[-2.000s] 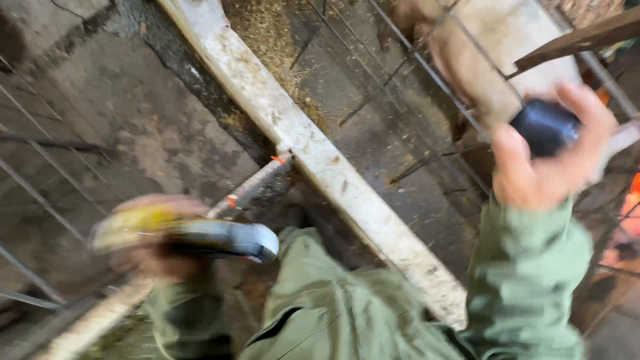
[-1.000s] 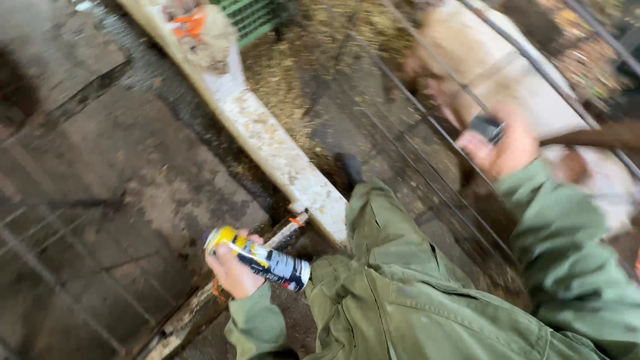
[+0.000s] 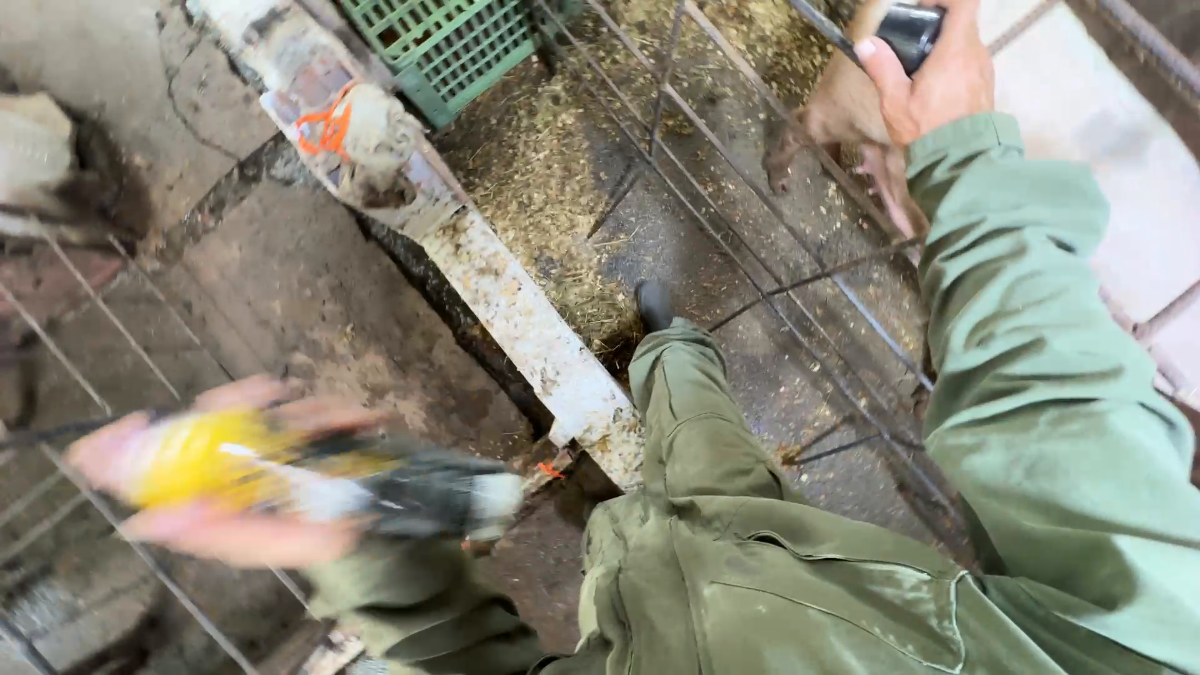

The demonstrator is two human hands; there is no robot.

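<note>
My left hand, blurred by motion, grips a yellow and black spray can at the lower left, its pale end toward my legs. At the top right my right hand is closed around a small black cylindrical object, perhaps a cap, above the metal bars. Beneath and beside that arm lies a large pale pig behind the bars, with a smaller pinkish-brown animal part near my right wrist. The far end of the black object is partly hidden by my fingers.
A metal-bar pen fence runs diagonally under my right arm; more bars stand at left. A dirty white board crosses the middle, with orange twine on it. Behind are a green plastic crate and scattered bedding. My boot stands beside the board.
Both hands keep hold of their things. The view has shifted, and the green crate shows more fully than one second ago. The left hand with the can now appears farther from my legs.
</note>
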